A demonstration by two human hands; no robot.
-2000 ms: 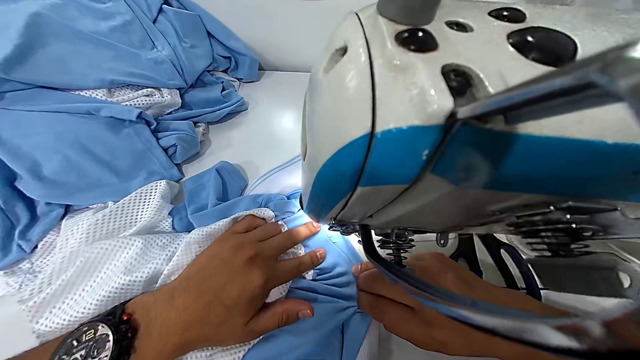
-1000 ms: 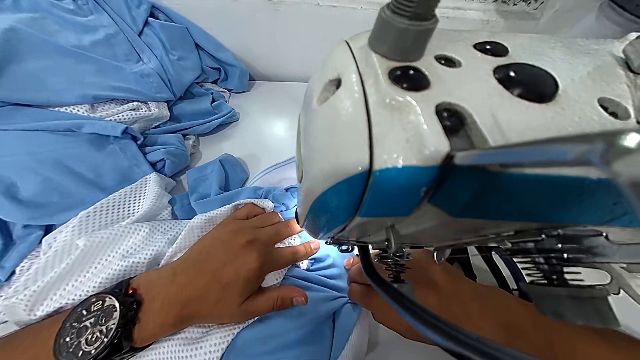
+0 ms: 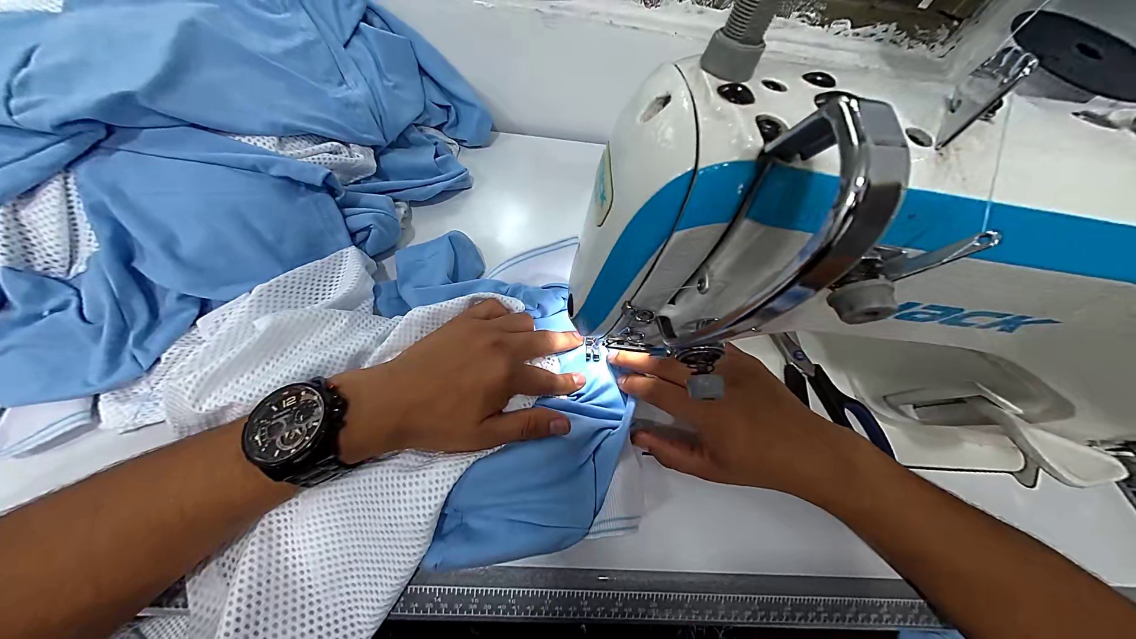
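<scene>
A white and blue Jack sewing machine [image 3: 701,204] stands at the right, its lit presser foot [image 3: 593,348] over blue fabric [image 3: 541,479]. My left hand [image 3: 461,377], with a black wristwatch [image 3: 288,426] on the wrist, lies flat with spread fingers on the white mesh fabric [image 3: 328,524] and the blue fabric, fingertips just left of the foot. On the foot's right side, my right hand [image 3: 719,417] touches the blue fabric's edge with its fingertips; whether it pinches the cloth is hard to tell. The needle itself cannot be made out.
A heap of blue and white mesh fabric [image 3: 213,195] covers the left of the white table [image 3: 754,532]. Scissors [image 3: 830,390] lie behind my right hand, under the machine arm. A metal ruler [image 3: 674,608] runs along the front edge. A black thread spool [image 3: 1078,53] is at the upper right.
The view has shifted markedly, now showing more of the machine, the scissors and the front ruler. Both hands remain on the fabric beside the presser foot.
</scene>
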